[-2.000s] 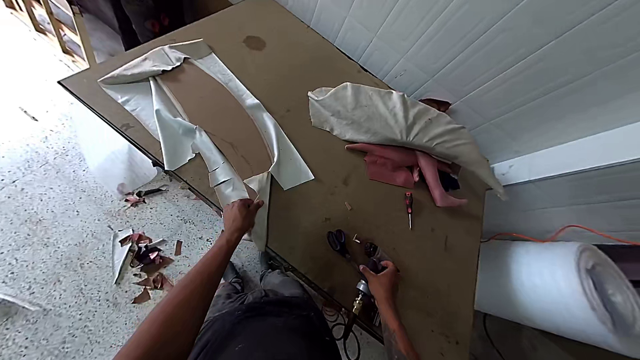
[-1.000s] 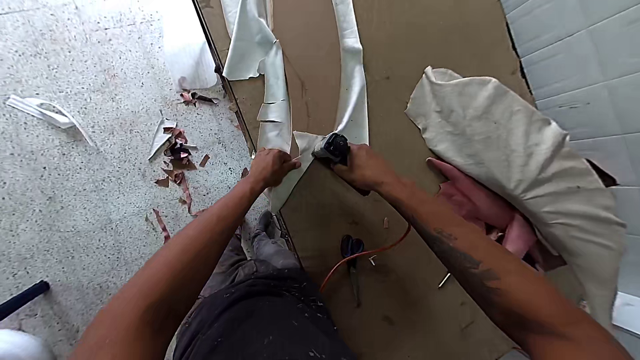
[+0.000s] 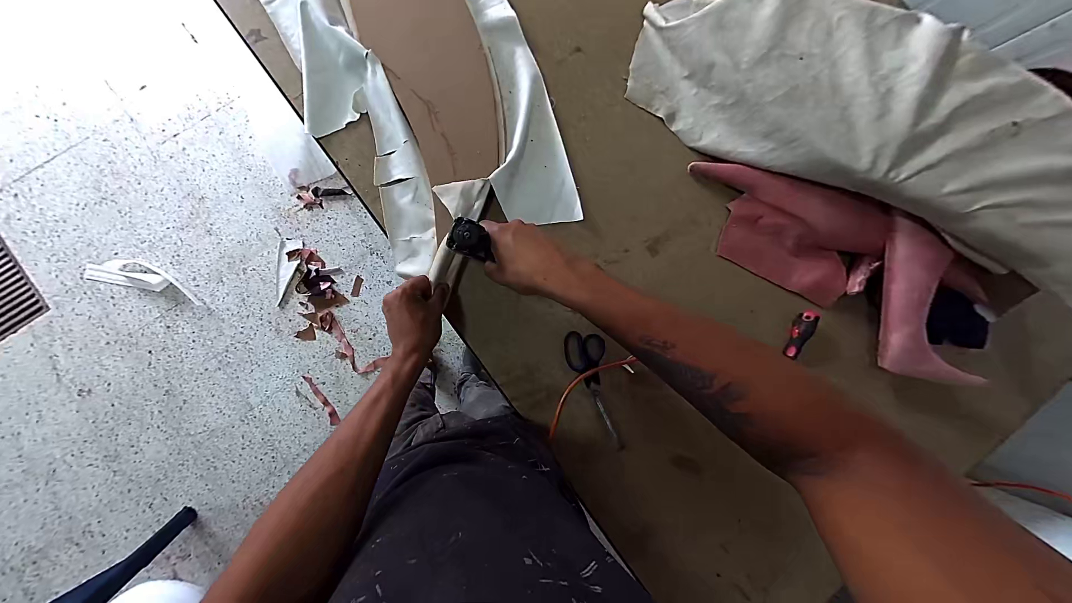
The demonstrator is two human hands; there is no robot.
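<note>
My right hand (image 3: 521,255) is closed around a black pneumatic stapler (image 3: 469,239), its head over a folded flap of off-white upholstery leather (image 3: 460,198). Just below the tool, my left hand (image 3: 414,316) grips the narrow end of that leather at the table edge. The leather strips (image 3: 536,163) lie around a brown curved panel (image 3: 444,84). Black-handled scissors (image 3: 593,368) lie on the table below my right forearm, beside an orange air hose (image 3: 572,387). The stapler's lower body is hidden by my right hand.
A large off-white hide (image 3: 821,92) and pink-red leather pieces (image 3: 787,239) lie on the right of the table (image 3: 653,486). A red and black screwdriver (image 3: 801,334) lies nearby. Leather scraps (image 3: 322,289) and a white strip (image 3: 138,275) are on the speckled floor.
Two seconds ago my right hand was low by the scissors; it is now at the leather with the stapler. Since one second ago, my left hand has shifted down to the leather's end.
</note>
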